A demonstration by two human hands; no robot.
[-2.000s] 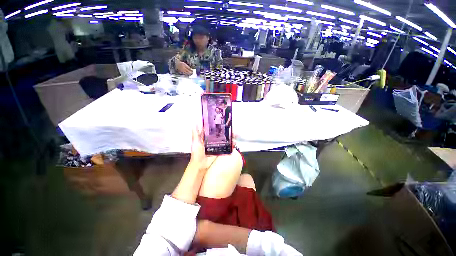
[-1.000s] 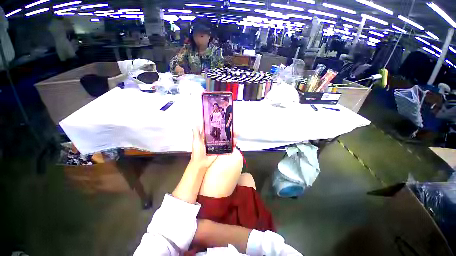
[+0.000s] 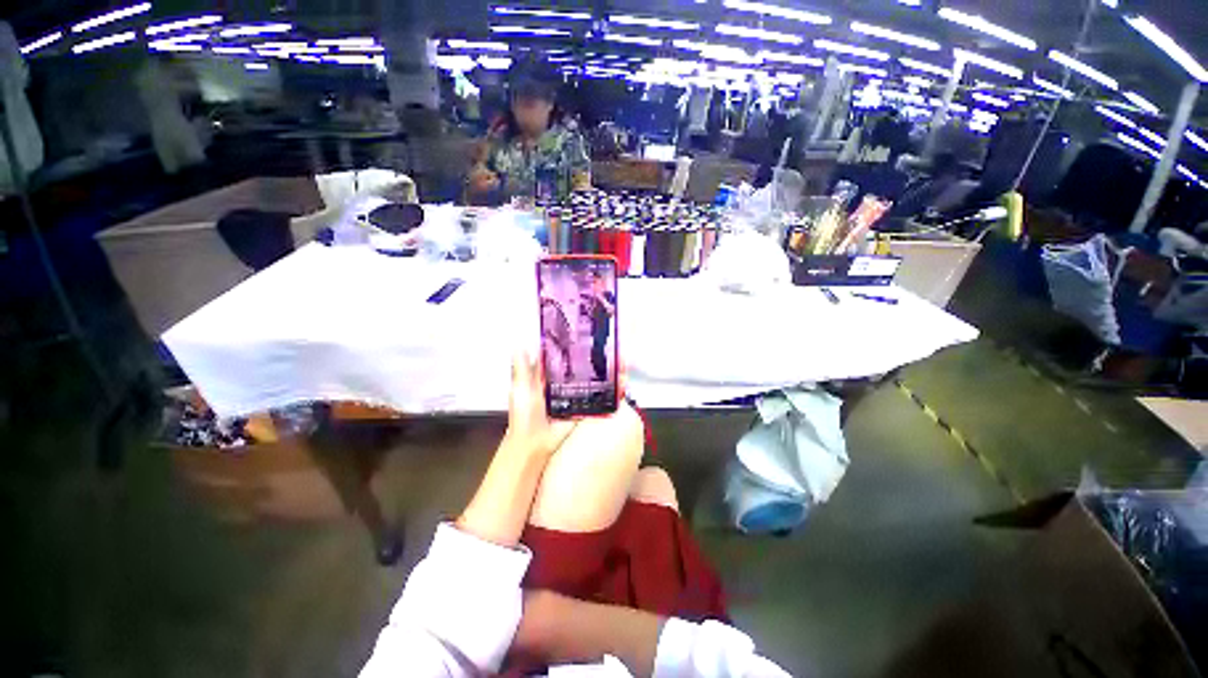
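A smartphone [image 3: 578,334] in a red case stands upright in front of me with its screen lit, showing two figures. My left hand [image 3: 535,404] grips the phone at its lower left side and rests by my raised knee. My right forearm lies across my lap below. My right hand is hidden behind the left sleeve. The white-covered table [image 3: 742,331] is behind the phone.
Thread spools [image 3: 662,249] stand at the table's back, with a knotted plastic bag [image 3: 746,260] and a dark box [image 3: 848,269] to their right. A small dark item [image 3: 445,290] lies at left. A pale bag [image 3: 790,457] hangs below the edge. A person [image 3: 533,139] sits opposite.
The picture on the phone screen has changed. The view has shifted slightly, so the phone and table appear a little lower. My left hand still holds the phone.
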